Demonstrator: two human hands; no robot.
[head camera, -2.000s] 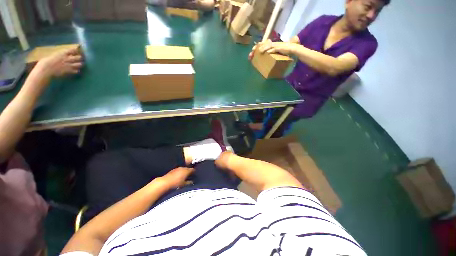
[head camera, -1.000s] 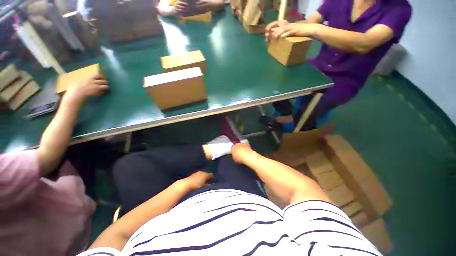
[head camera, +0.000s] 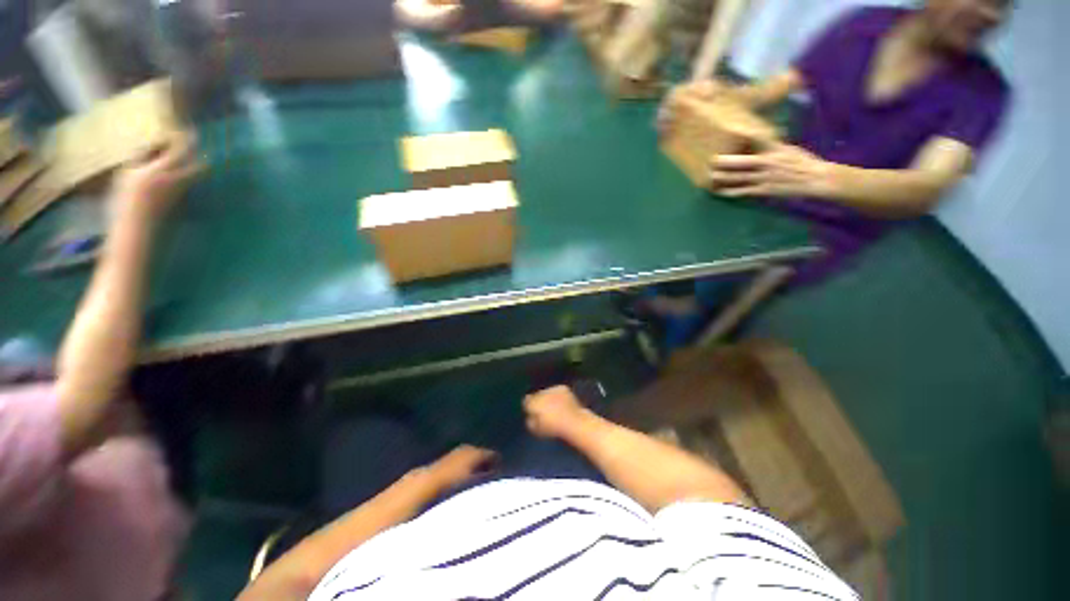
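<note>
Two small brown cartons stand near the table's front edge: the front carton (head camera: 452, 247) has a whitish top, and the rear carton (head camera: 460, 155) stands just behind it. My left hand (head camera: 465, 465) rests low over my dark lap, its fingers partly hidden and blurred. My right hand (head camera: 554, 411) is beyond it and to the right, below the table edge, with curled fingers. I see no carton in either hand. Blur and the dark background hide whether the fingers hold anything small.
The green table (head camera: 305, 235) has a pale front edge. A person in purple at the right holds a brown carton (head camera: 716, 132). A person in pink at the left reaches to a brown carton piece (head camera: 112, 135). A large open carton (head camera: 839, 440) is on the floor at right.
The white piece and maroon shoe at my right hand are no longer visible. My right hand sits lower. The neighbour's carton at left now looks raised, and the person in purple has turned their carton.
</note>
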